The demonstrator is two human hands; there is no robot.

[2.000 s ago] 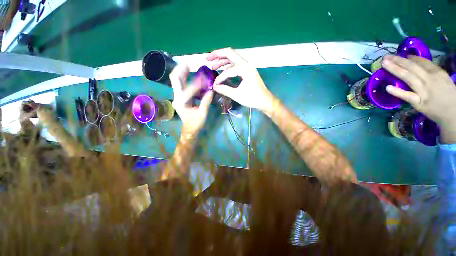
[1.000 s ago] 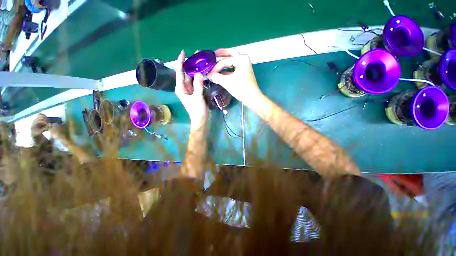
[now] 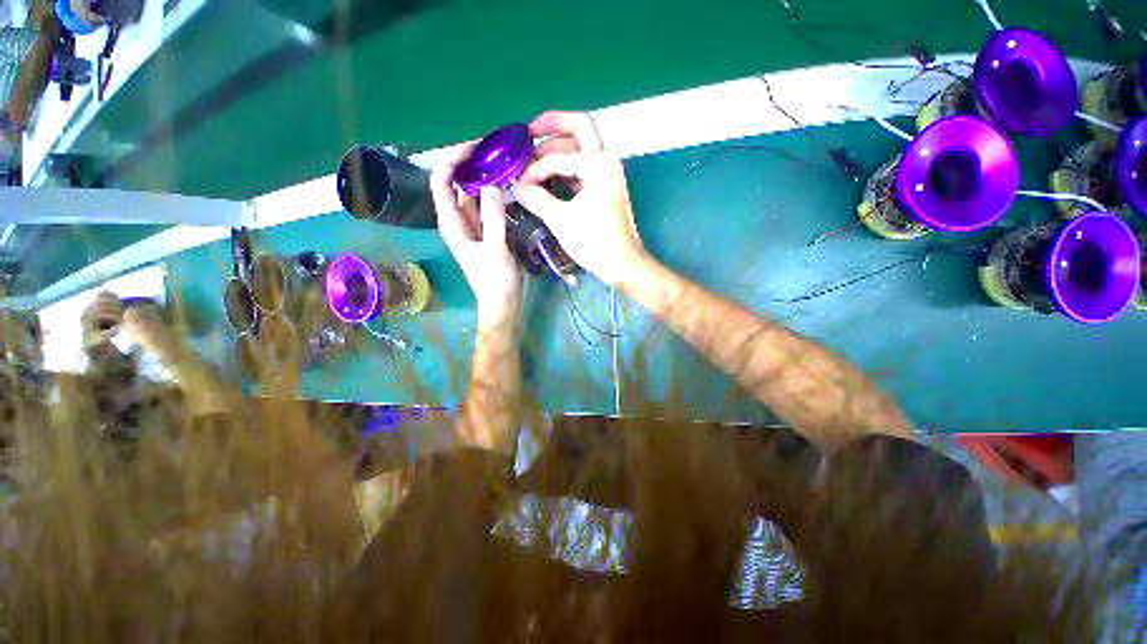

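My left hand (image 3: 481,252) and my right hand (image 3: 589,208) hold a reflector assembly with a shiny purple cup (image 3: 498,156) between them, its rim tilted. Its dark body and thin wires hang below the cup, partly hidden by my fingers. My right fingertips are at the lower edge of the rim; my left fingers are around its left side. A black lamp housing (image 3: 366,183) lies just left of my left hand, its open end facing left. Another purple reflector assembly (image 3: 355,288) lies on the blue-green worktop (image 3: 755,340) at the left.
Several purple reflector assemblies (image 3: 958,174) stand at the right with loose wires. Several open housings (image 3: 268,282) are grouped at the left. A white rail (image 3: 717,123) borders the green belt (image 3: 503,57). Another person's hand (image 3: 106,317) is at far left. Blurred hair covers the lower view.
The other person's hand over the right-hand reflectors has left. The held cup has turned from edge-on to show more of its face, and my right fingers have shifted down along its rim.
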